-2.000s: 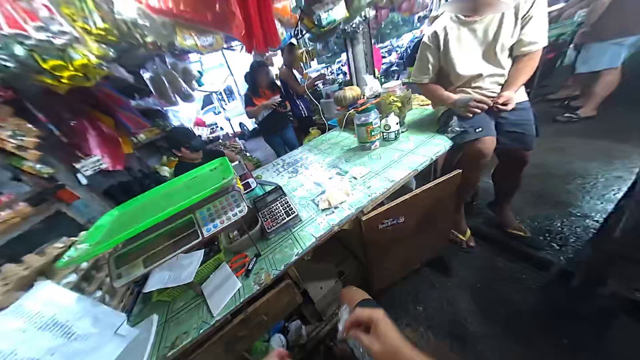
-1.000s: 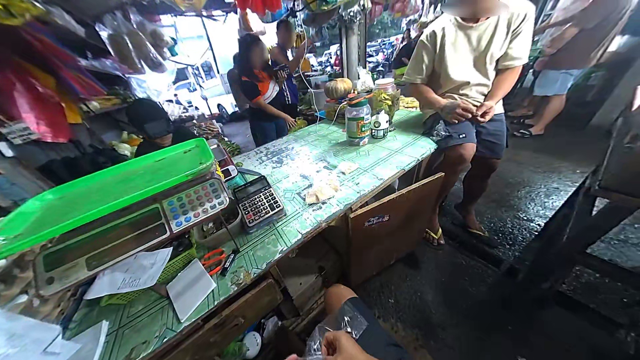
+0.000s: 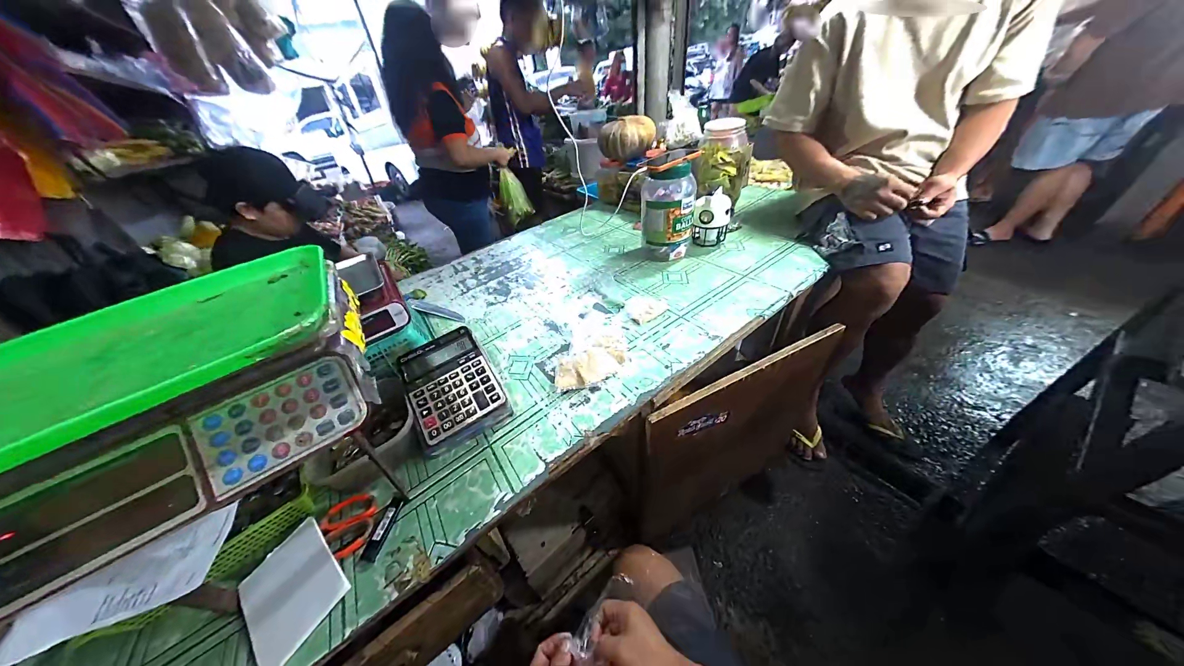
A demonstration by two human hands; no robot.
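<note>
At the bottom edge of the view, my right hand [image 3: 634,636] pinches a clear plastic bag [image 3: 588,631] above my bent knee. Close against it, the fingertips of my left hand [image 3: 553,650] grip the other side of the same bag; the rest of that hand is cut off by the frame. What the bag holds, if anything, cannot be made out. Beyond my hands stands a green patterned counter [image 3: 527,370], on which small clear packets with pale contents [image 3: 592,363] lie near the middle.
A digital scale with a green tray [image 3: 166,351], a calculator [image 3: 456,387], orange-handled scissors [image 3: 348,525] and papers [image 3: 294,592] occupy the counter's left. Jars [image 3: 668,208] and a squash [image 3: 627,138] stand at its far end. A wooden panel [image 3: 731,435] juts out below. A person [image 3: 897,111] sits at right.
My left fingertips now show beside my right hand at the plastic bag; one second ago they were barely visible. The view has shifted.
</note>
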